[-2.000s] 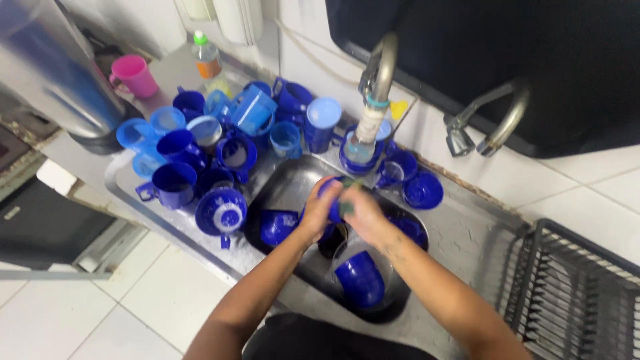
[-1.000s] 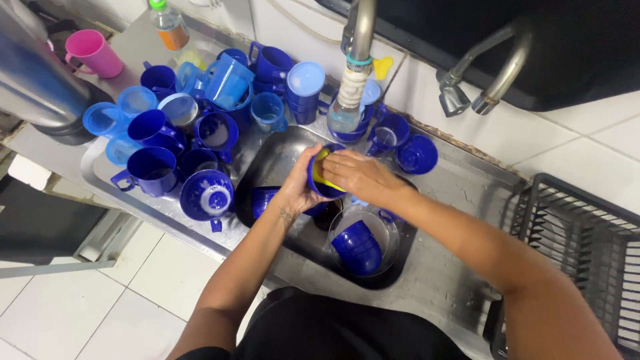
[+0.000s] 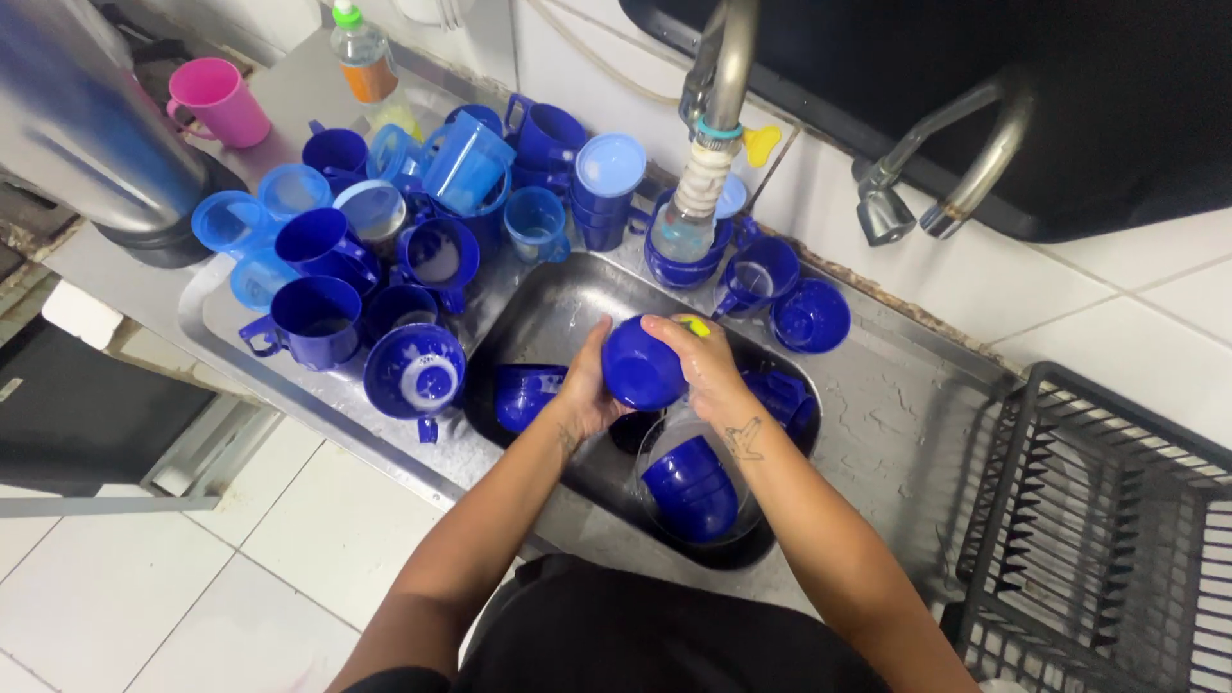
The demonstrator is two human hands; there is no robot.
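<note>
Over the steel sink, my left hand grips the left side of a dark blue plastic bowl, whose rounded underside faces up. My right hand holds the bowl's right side, with a yellow and green sponge partly showing behind its fingers. Below the hands, nested blue bowls lie tilted in a clear round container in the sink. More blue bowls sit at the sink's left end, and blue mugs at its right, partly behind my right wrist.
Several blue mugs crowd the counter left of the sink, near a pink mug and a squeeze bottle. The faucet hangs above stacked bowls behind the sink. At right stand a second faucet and a black dish rack.
The bowl in my hands has turned: a second ago its inside faced up with the yellow sponge in it, and now its underside shows. My right hand has moved from the opening to the bowl's right side.
</note>
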